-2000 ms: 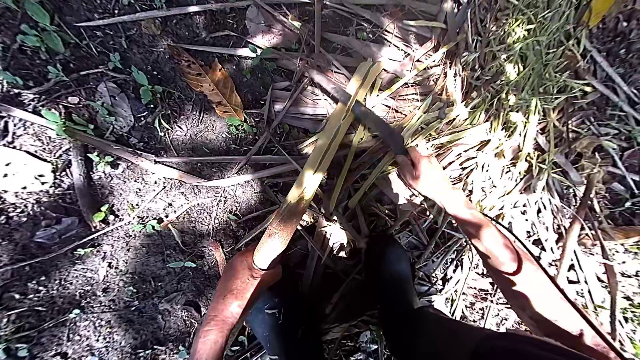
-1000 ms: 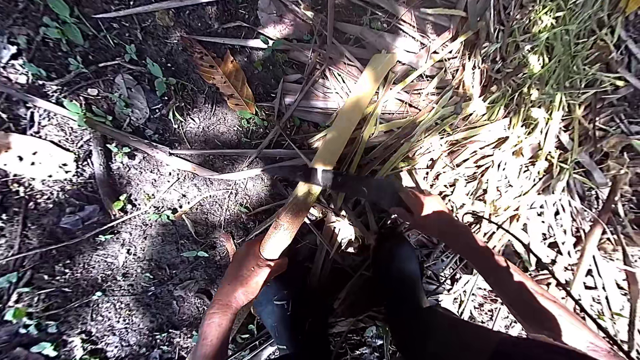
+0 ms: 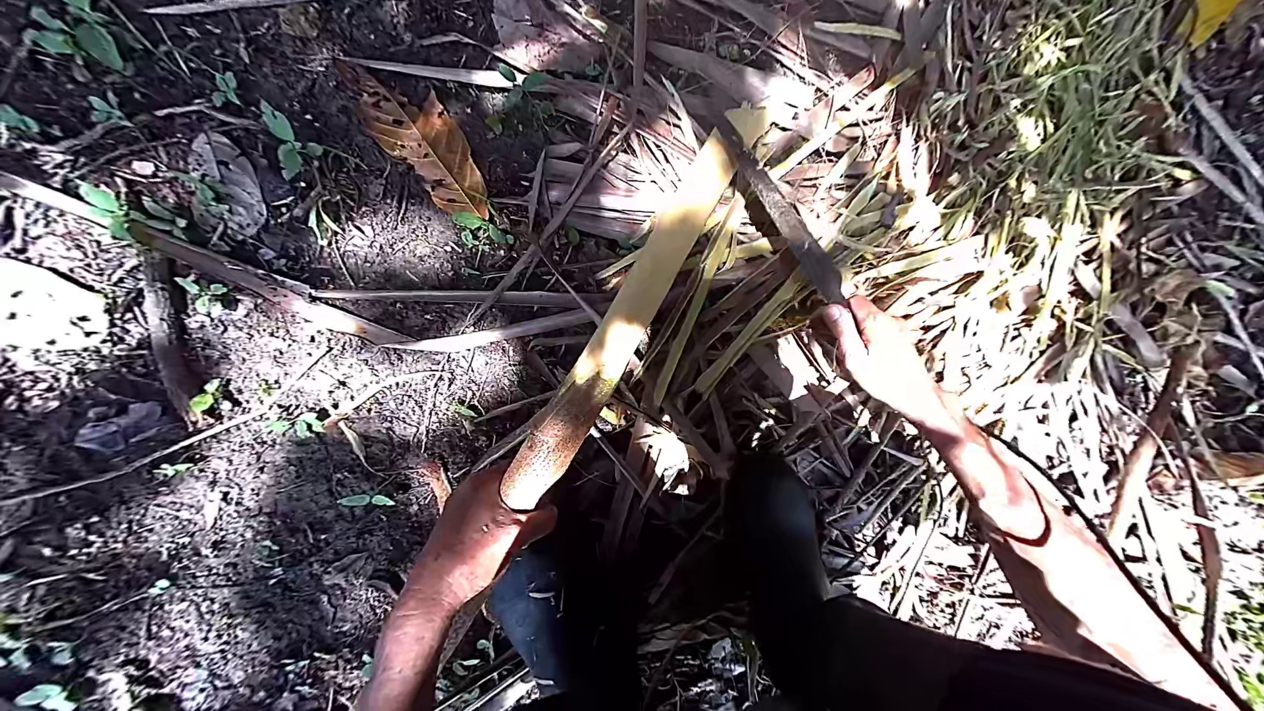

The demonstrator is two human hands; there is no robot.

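My left hand [image 3: 479, 528] grips the brown lower end of a plant stalk [image 3: 642, 286], which slants up and to the right. Its upper part is pale yellow, with the outer layer gone. In my right hand [image 3: 874, 351] is the handle end of a long dark blade, seemingly a machete [image 3: 790, 222]. The blade runs up and left, and its far part overlaps the stalk near the top; whether they touch I cannot tell. The handle is mostly hidden by my fingers. Pale yellow-green strips [image 3: 765, 331] lie below and right of the stalk.
Dark boots [image 3: 780, 533] stand between my arms. Soil with small green seedlings [image 3: 286, 138] and a brown dry leaf [image 3: 425, 143] lies to the left. A long dry stem [image 3: 247, 276] crosses the ground. At the right are heaped shavings [image 3: 987, 286] and grass-like green strands [image 3: 1057, 128].
One second ago the blade was low on the stalk, near my left hand; it is now near the stalk's top. My right hand has moved up. My left hand keeps its grip.
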